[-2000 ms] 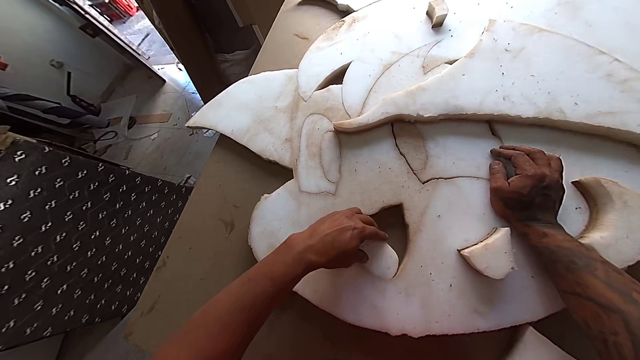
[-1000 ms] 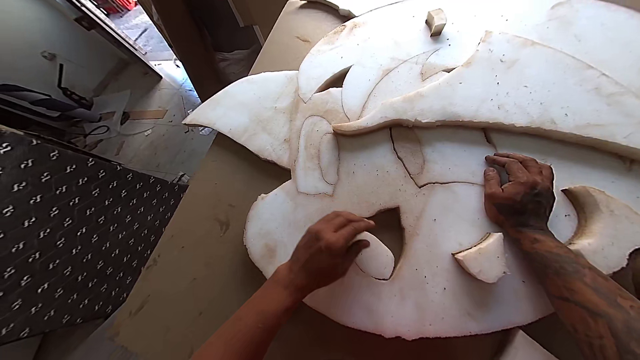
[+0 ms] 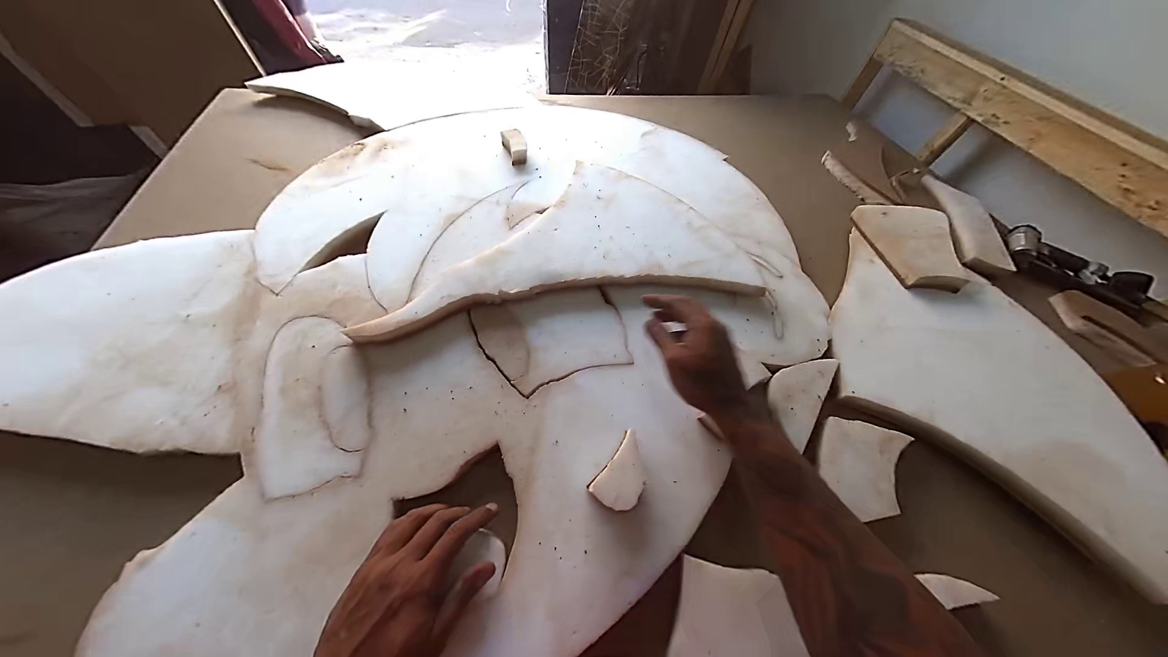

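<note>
White foam pieces with browned cut edges lie fitted together as one large shape on a brown tabletop. My left hand rests at the lower middle, fingers spread over a small rounded foam piece beside a dark opening. Below the long curved foam strip, my right hand is over the foam with its fingers bent; something small and pale shows between thumb and fingers, too blurred to name. Between the hands a small pointed foam piece lies on top. A small foam block sits near the far edge.
Loose foam offcuts lie right of the shape. A large curved foam piece with a smaller one on it is farther right. Dark tools lie near a wooden frame by the wall. A bright doorway is behind the table.
The view has swung right. My left hand has stayed near the small rounded piece by the opening. My right hand, earlier resting on the foam, now has its fingers bent with thumb and fingers apart.
</note>
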